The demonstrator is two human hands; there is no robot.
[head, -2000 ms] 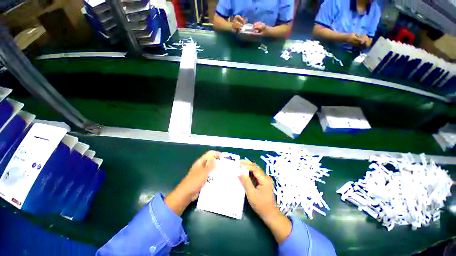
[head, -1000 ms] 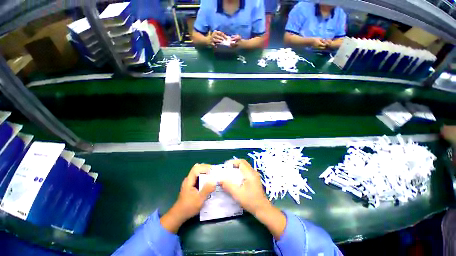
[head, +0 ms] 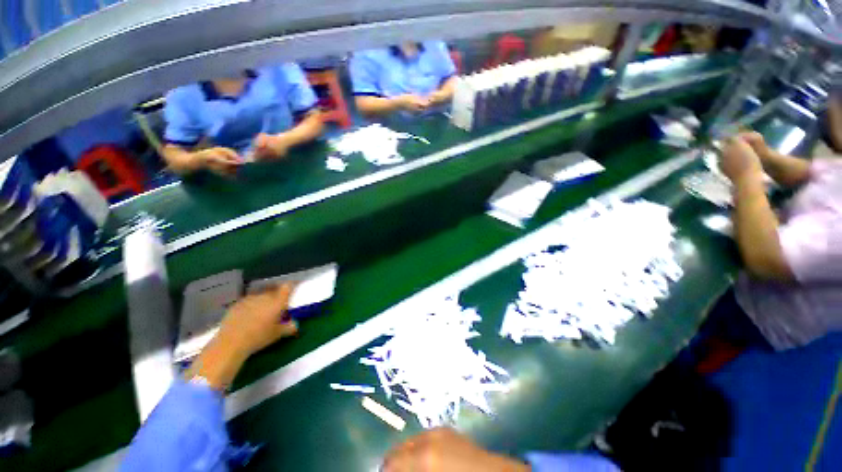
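My left hand [head: 245, 334] reaches over the guide rail onto the belt, its fingers on a white-and-blue carton [head: 318, 285]; whether it grips it is hard to tell. Another carton [head: 205, 304] lies beside it, partly behind my hand, next to the long white stop bar [head: 148, 318]. My right hand [head: 452, 454] is at the bottom edge, cut off, and its fingertips are hard to read. The near pile of small white pieces [head: 429, 359] lies beyond it. A tan stick [head: 383, 413] lies left of that pile.
The main pile of white pieces [head: 600, 267] lies farther right on the bench. Two more cartons [head: 519, 198] lie on the belt [head: 388, 249]. A person in pink [head: 803, 230] works at right. Two workers in blue sit opposite. A grey metal frame [head: 369, 51] crosses the top.
The view has turned right. My left hand has moved from the bench to the belt; my right hand has dropped to the bottom edge. The carton between my hands is no longer seen there.
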